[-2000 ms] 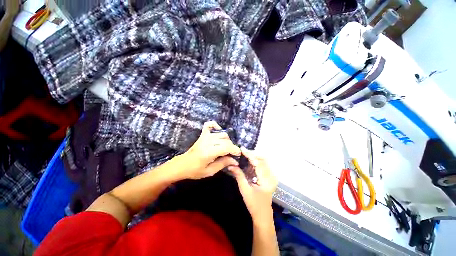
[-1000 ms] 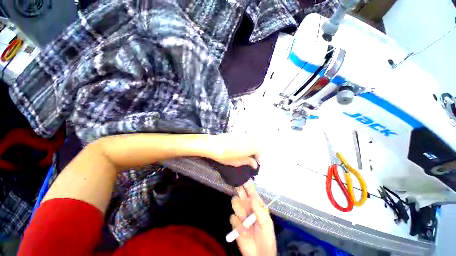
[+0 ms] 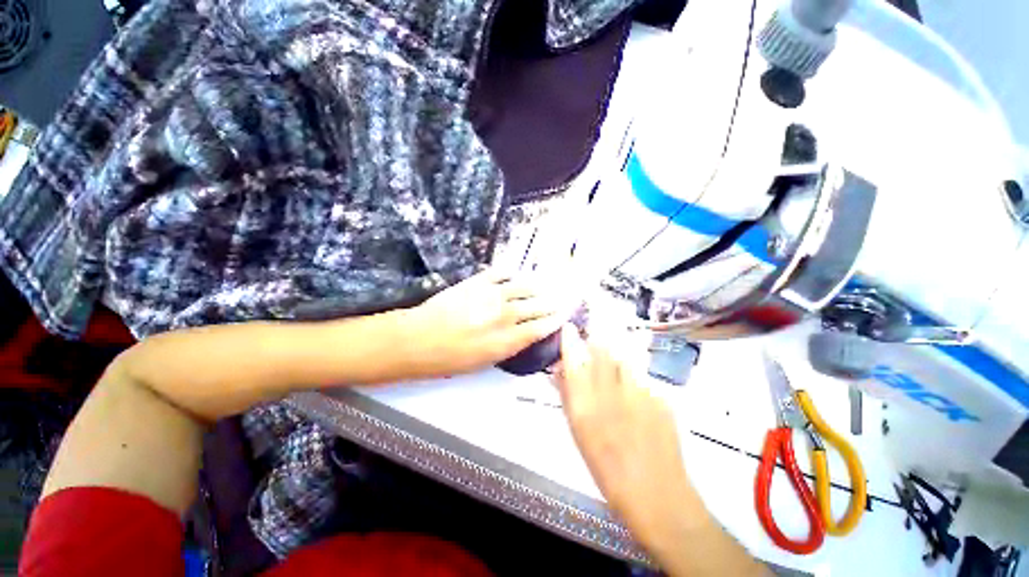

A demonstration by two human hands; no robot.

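The plaid jacket shell (image 3: pixel 305 147) lies bunched on the white table, with its smooth dark lining (image 3: pixel 547 96) showing at the top centre. My left hand (image 3: pixel 485 321) lies palm down on a small dark corner (image 3: pixel 533 356) of the cloth. My right hand (image 3: pixel 604 406) has its fingertips at the right end of the same corner, beside the presser foot area (image 3: pixel 632 295). The corner is mostly hidden under the fingers. The lockstitch machine head (image 3: pixel 722 192) stands just right of the hands. No white tool shows in my right hand.
Scissors (image 3: pixel 807 468) with red and yellow handles lie right of my right forearm. Small black pieces (image 3: pixel 931 513) lie at the lower right. The ruler strip (image 3: pixel 474 473) runs along the table's front edge. Plaid and dark cloth (image 3: pixel 296 485) hangs below the edge.
Both hands have moved from the table's front edge to the needle area with the dark corner. The white stick seen in my right hand no longer shows. The machine head appears closer.
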